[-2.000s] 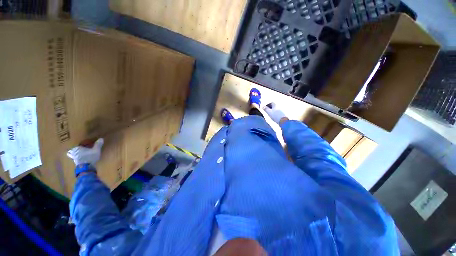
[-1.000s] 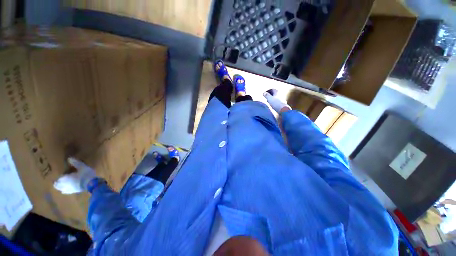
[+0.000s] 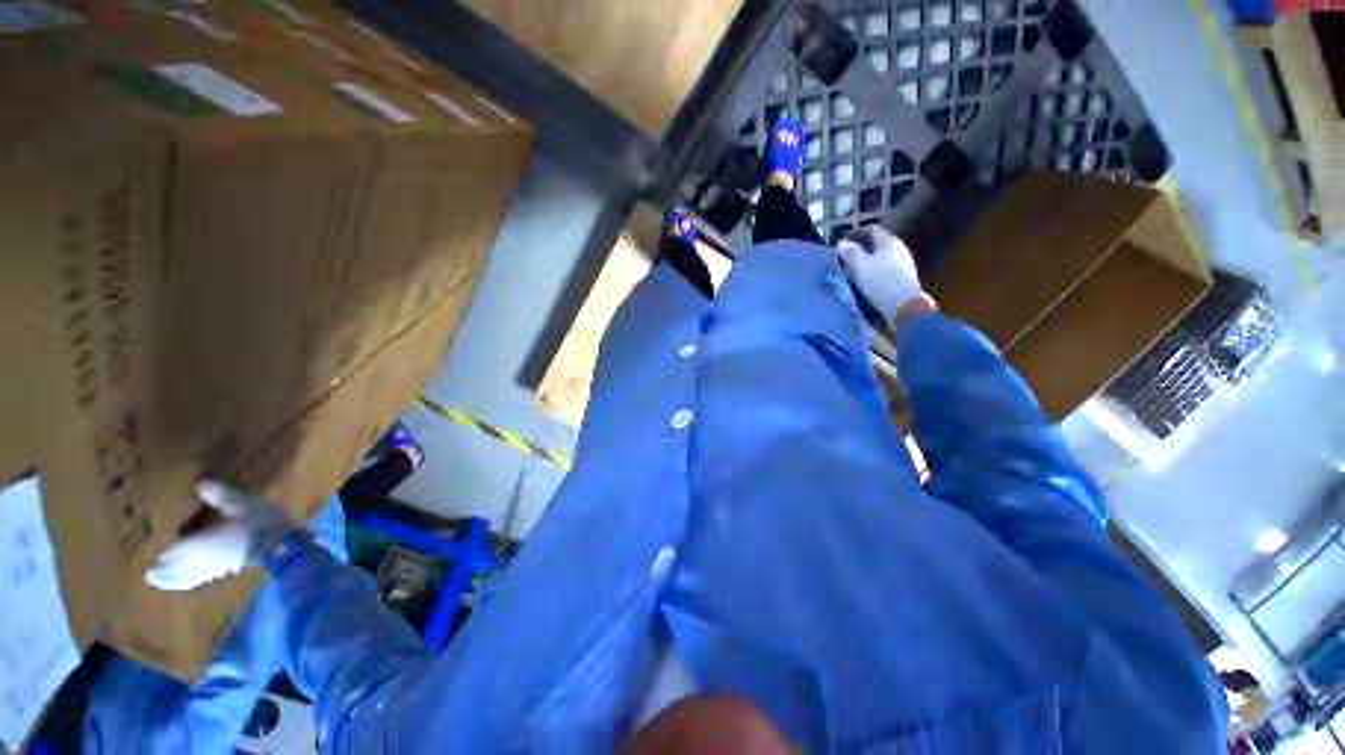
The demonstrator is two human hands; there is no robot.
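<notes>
A large brown carton [image 3: 332, 266] with printed marks fills the left side. A white paper sheet [image 3: 33, 605] is on its lower left face. My left hand [image 3: 214, 543], in a white glove, lies against the carton's near side with its fingers apart, beside a small dark spot that may be a hand hole. My right hand [image 3: 882, 273], also gloved, hangs away from my body at the right with loosely bent fingers and no object visible in it. It is near an open empty-looking carton [image 3: 1033, 258].
A black grid pallet [image 3: 944, 74] lies ahead, with plywood boards [image 3: 627, 52] beside it. My blue-shod feet are near the pallet and a lower board. Another person's blue sleeve [image 3: 199, 693] shows below the carton. Yellow-black tape [image 3: 487, 431] marks the floor.
My right hand has risen outward from over the lower board to beside the pallet. My feet have stepped. The view has shifted, showing more of the carton's top; my left hand stays against it.
</notes>
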